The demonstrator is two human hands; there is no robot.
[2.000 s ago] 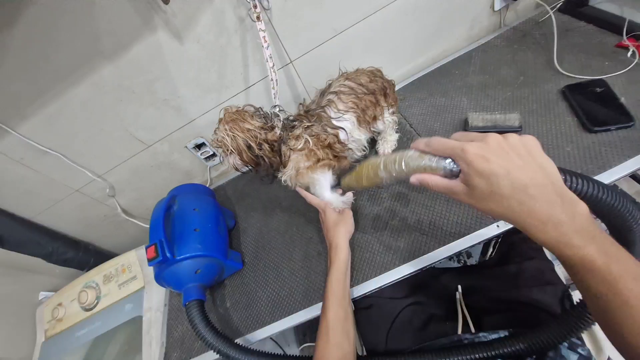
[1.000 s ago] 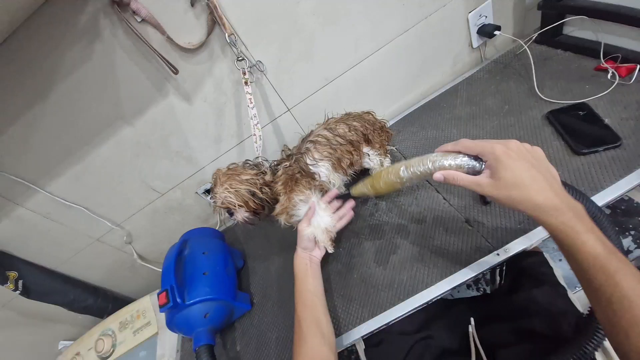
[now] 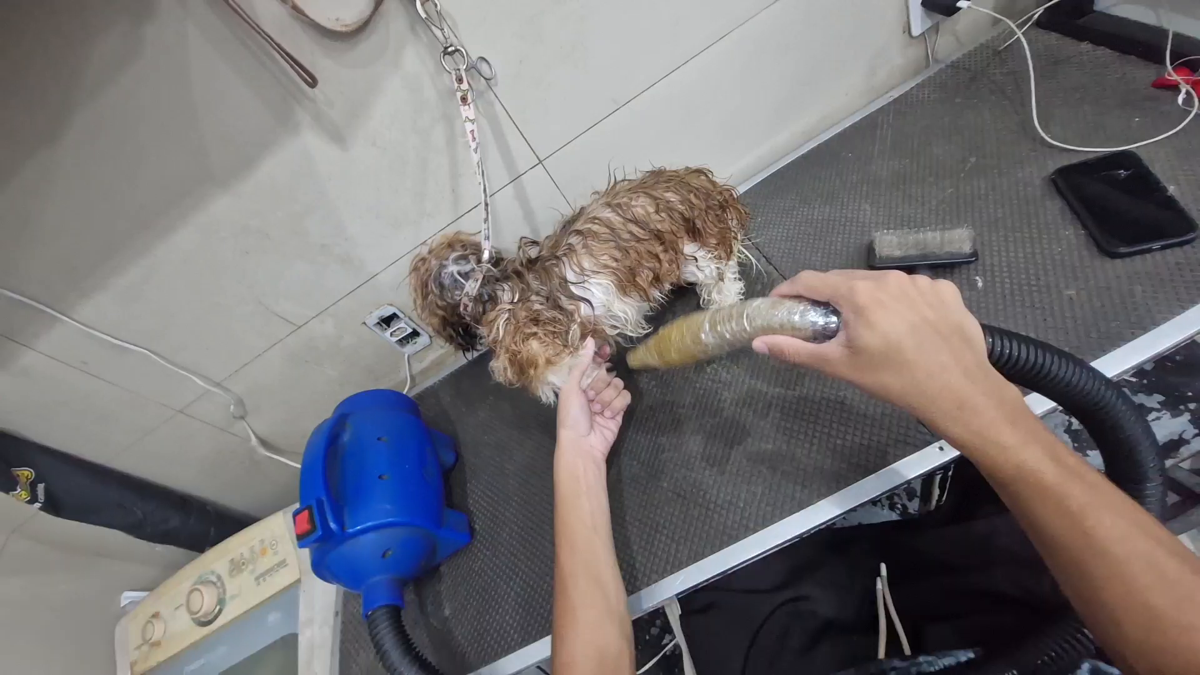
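A small wet brown-and-white dog (image 3: 637, 244) stands on a black ribbed-mat grooming table (image 3: 750, 431), tethered by a patterned grooming loop (image 3: 475, 150). My left hand (image 3: 592, 398) is closed around its front leg at the paw; the paw itself is mostly hidden by the fingers. In my right hand (image 3: 881, 333) is the dryer nozzle (image 3: 731, 330), wrapped in clear film over a yellowish tip, which points at the held leg from a short distance. A black corrugated hose (image 3: 1087, 403) runs from behind that hand. The blue pet dryer (image 3: 380, 487) sits left of the dog.
A slicker brush (image 3: 923, 246) and a black phone (image 3: 1123, 202) lie on the table at right, near a white cable (image 3: 1041, 112). The table's metal edge (image 3: 797, 525) crosses below. A wall outlet (image 3: 397, 328) is near the dog's head; a washing machine (image 3: 216, 600) stands lower left.
My left hand has gone from spread fingers against the dog's front leg to a closed hold on it. The dog's head has turned toward the wall. The nozzle stays pointed at the leg.
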